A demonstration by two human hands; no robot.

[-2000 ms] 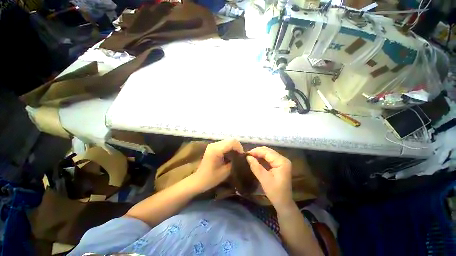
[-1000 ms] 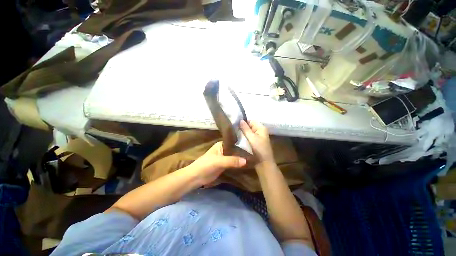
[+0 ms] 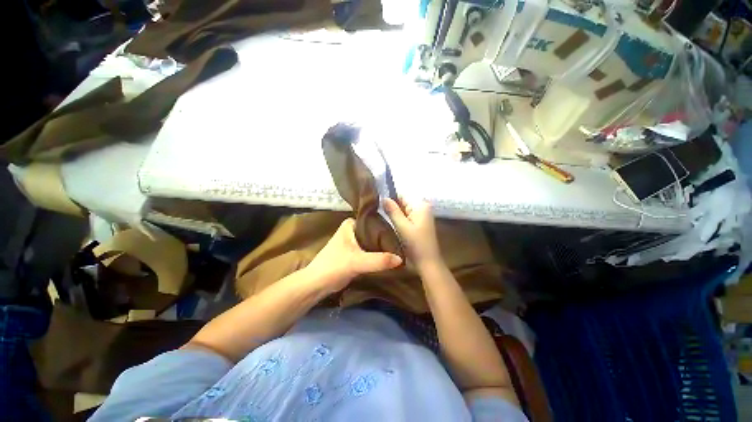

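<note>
A narrow dark brown cloth strip (image 3: 353, 177) with a pale grey-white part along its right side stands up from my hands, its far end over the white table. My left hand (image 3: 350, 254) grips its lower end, thumb on top. My right hand (image 3: 412, 231) holds its right edge just in front of the table edge. A larger tan-brown cloth (image 3: 289, 247) lies over my lap under both hands. The fingers behind the strip are partly hidden.
The white sewing machine (image 3: 561, 58) stands at the back right. Black-handled snips (image 3: 474, 136), a yellow-red handled tool (image 3: 548, 168) and a phone with white cable (image 3: 650, 175) lie before it. Brown cloth pieces (image 3: 124, 115) lie at the left. A blue crate (image 3: 627, 346) is at lower right.
From lap level, both hands have raised the strip towards the table edge. Over the last second the strip has opened wider and curved, and its far end has shifted slightly left.
</note>
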